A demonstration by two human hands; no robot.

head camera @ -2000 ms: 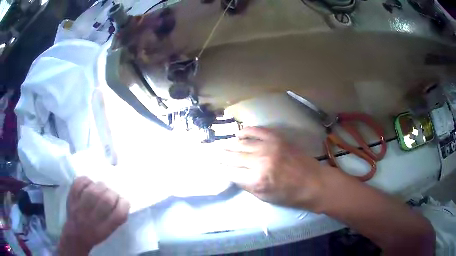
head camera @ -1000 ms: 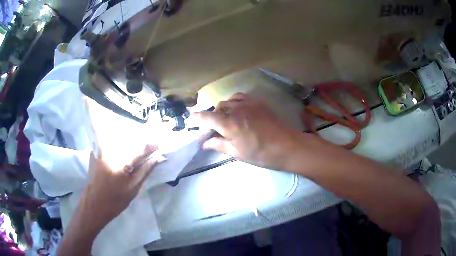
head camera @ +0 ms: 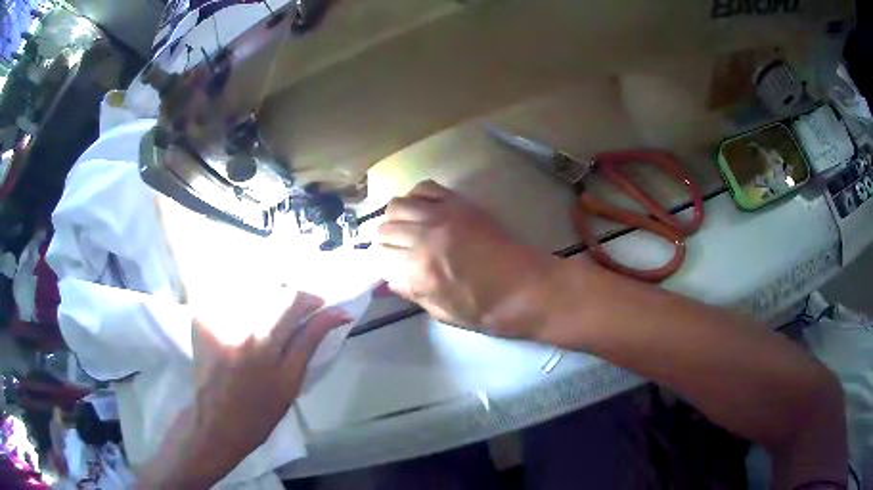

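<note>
The white garment piece (head camera: 115,239) lies left of and in front of the needle, partly washed out by glare. My left hand (head camera: 254,368) lies on it, with thumb and fingertips on a white edge at the front of the needle area. My right hand (head camera: 459,263) is just right of the presser foot (head camera: 332,228), fingers curled in, fingertips at the cloth's right edge. Whether they pinch the edge is hard to see in the glare. The beige-brown sewing machine head (head camera: 459,77) spans the top. The needle itself cannot be made out.
Scissors with orange-red handles (head camera: 638,212) lie right of my right hand, blades towards the machine. A green-rimmed tin (head camera: 764,166) holding small items sits further right. A ruler scale (head camera: 536,397) runs along the front edge. Dark and coloured cloth (head camera: 67,421) is heaped at far left.
Since the first frame, my left hand moved right and up towards the needle. Over the last second it moved slightly further right, and my right hand's fingers curled in. The camera view also shifted.
</note>
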